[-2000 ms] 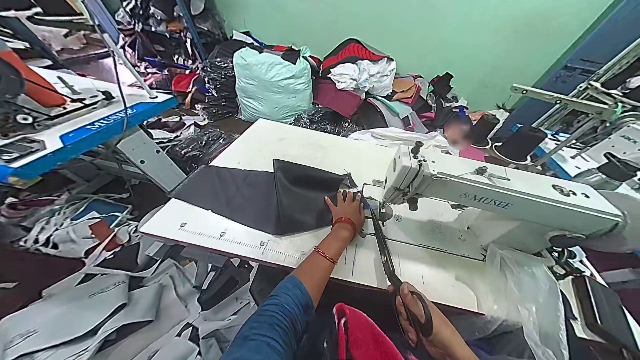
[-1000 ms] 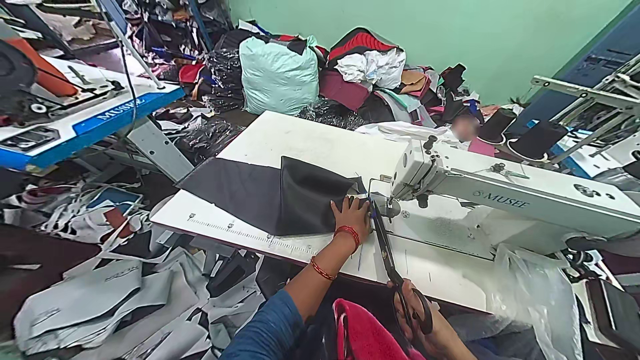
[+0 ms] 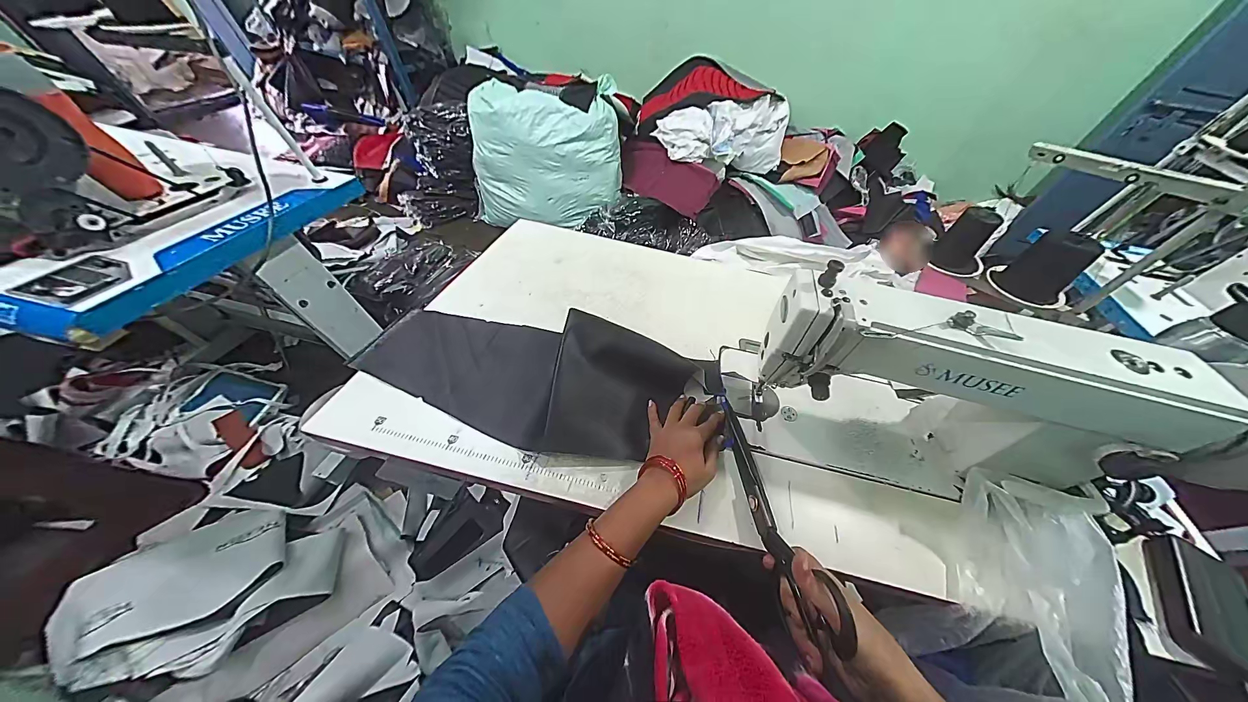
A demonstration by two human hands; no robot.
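Note:
Black fabric (image 3: 614, 390) with a folded-over layer lies on the white sewing table (image 3: 526, 263), left of the needle area of a white sewing machine (image 3: 994, 366). My left hand (image 3: 684, 444) rests on the fabric's right edge, fingers spread, with red bangles on the wrist. Long dark scissors (image 3: 751, 487) are held by their handles in my right hand (image 3: 814, 604) at the table's front edge. Their blades point away from me, and the tips are beside my left fingers near the presser foot. How far the blades are apart cannot be told.
A clear plastic bag (image 3: 1043, 565) hangs at the table's right front. Grey fabric pieces (image 3: 195, 575) are heaped at the lower left. Behind the table stand a pale green sack (image 3: 546, 151) and piled cloth (image 3: 673, 175). Another machine table (image 3: 214, 239) is at the left.

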